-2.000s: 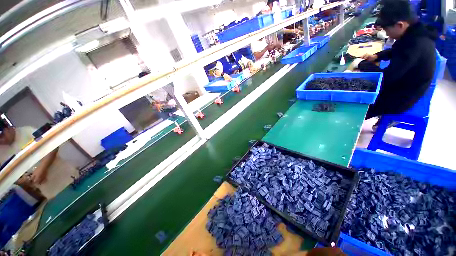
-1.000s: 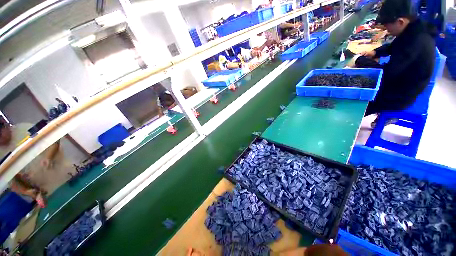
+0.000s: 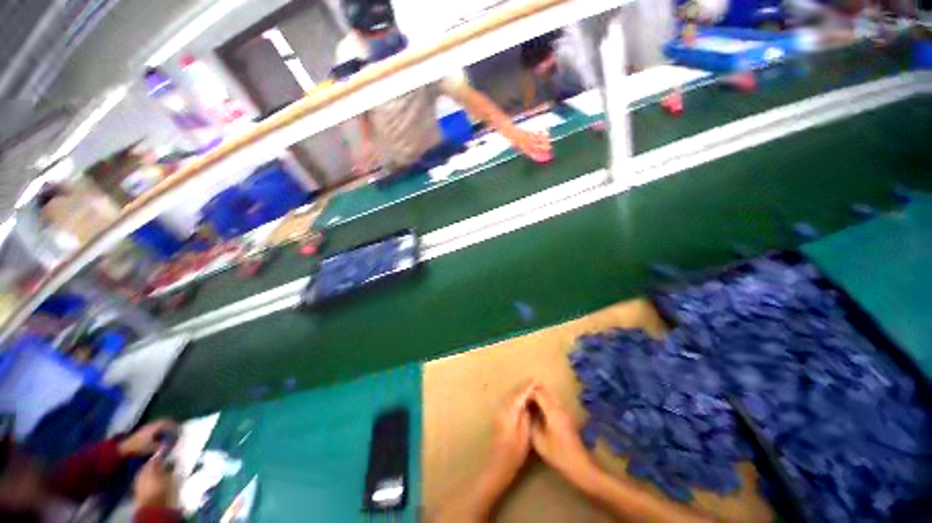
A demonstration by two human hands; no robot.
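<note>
My left hand [image 3: 508,437] and my right hand [image 3: 560,439] meet at the fingertips above the tan cardboard mat [image 3: 465,393]. A small dark spot shows between the fingers, but blur hides whether it is a part. A loose pile of small dark blue plastic parts [image 3: 654,409] lies on the mat, just right of my right hand. A black-rimmed tray [image 3: 853,317] full of the same parts stands right of the pile. The green conveyor belt [image 3: 470,317] runs beyond the mat, with spaced single parts on it.
A black phone-like slab [image 3: 387,460] lies left of the mat on the green bench top [image 3: 307,439]. A neighbour's hands and white scraps [image 3: 210,465] are at lower left. A part-filled black tray [image 3: 365,274] sits across the belt near the white rail. A person reaches over the far side.
The view has swung left and down. Both my hands, the slab and the left neighbour's hands now show. The blue bin and the seated person at right are out of view.
</note>
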